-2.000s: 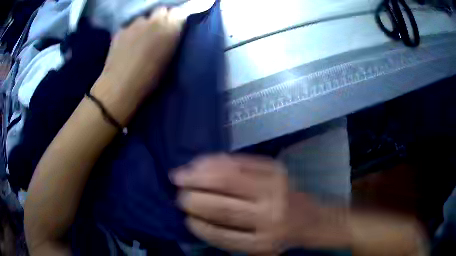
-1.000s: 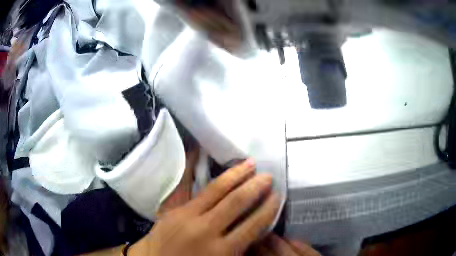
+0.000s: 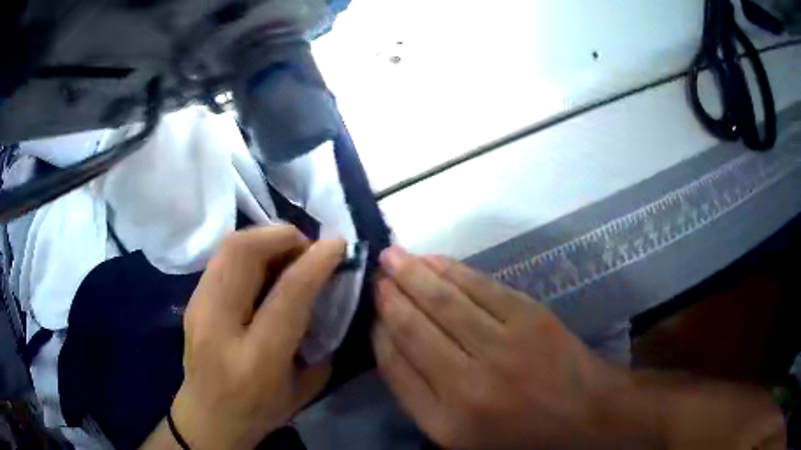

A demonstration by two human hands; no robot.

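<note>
A light panel (image 3: 171, 193) and a navy panel (image 3: 127, 325) lie bunched at the left. A narrow navy strip (image 3: 358, 180) runs along the light cloth's right edge, beside the grey block (image 3: 290, 114) under the machine head. My left hand (image 3: 255, 325) pinches the light fabric edge between thumb and fingers, with a small dark piece at the fingertips. My right hand (image 3: 465, 343) lies with its fingers together and its fingertips against the navy strip. The needle point cannot be made out.
The sewing machine head (image 3: 149, 53) fills the upper left. Black-handled scissors (image 3: 731, 88) lie on the white table (image 3: 492, 79) at the upper right. A printed ruler (image 3: 615, 242) runs along the table's front edge.
The view has shifted, bringing the scissors back in. My left hand has gone from lying over the light cloth to pinching its edge. My right hand now shows fully beside it.
</note>
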